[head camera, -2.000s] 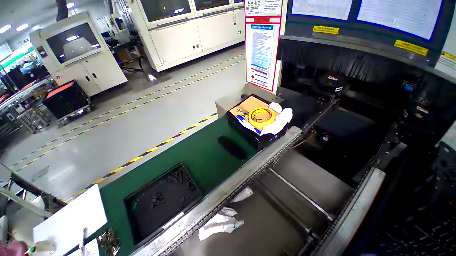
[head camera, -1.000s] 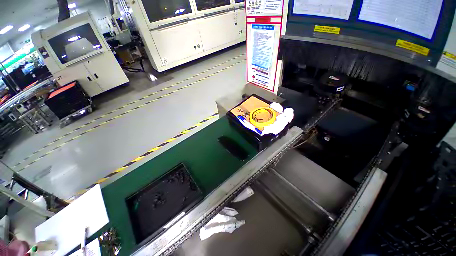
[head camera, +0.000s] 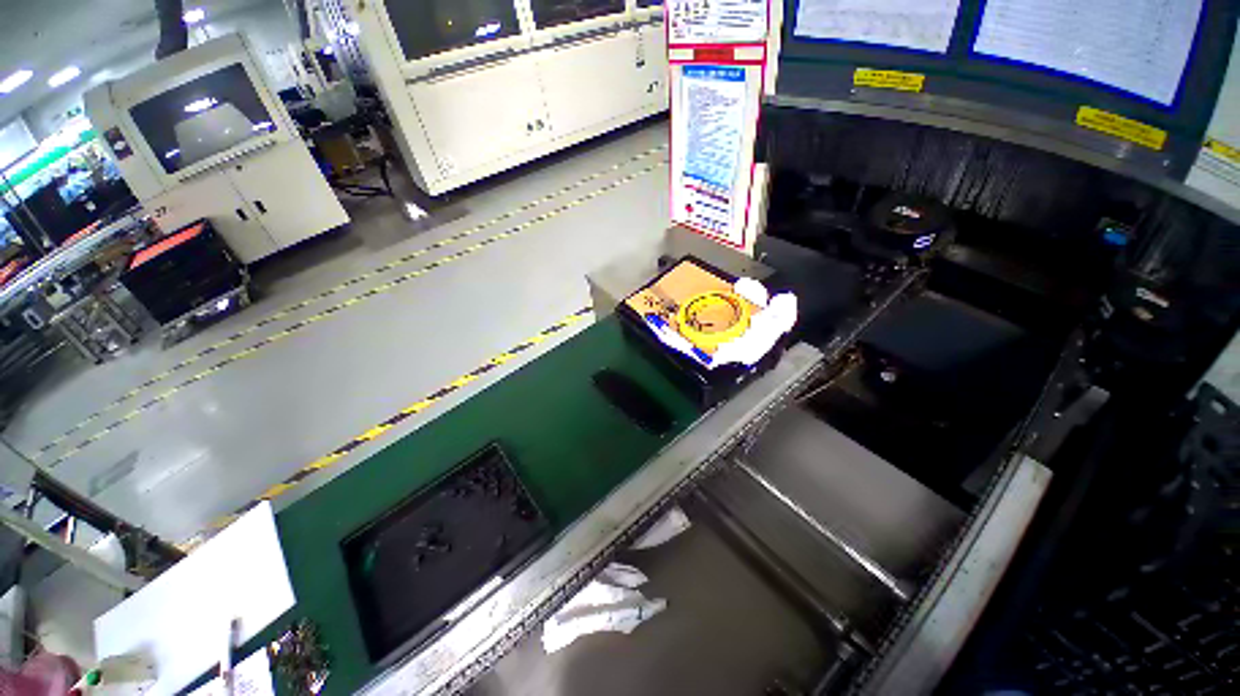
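Neither my left hand nor my right hand shows in the head view. Nearest in front is the rail conveyor, with a long grey inner rail and an outer rail. Metal plates and cross rods lie between them. Crumpled white wipes lie beside the inner rail. A shallow black tray with small dark pieces sits on the green mat. A dark oblong, perhaps a brush, lies right of the tray.
A black box holds cardboard, a yellow tape roll and white cloth. Papers and small brassy parts lie left of the tray. A dark machine opening is at the right. A dark perforated object stands at lower right.
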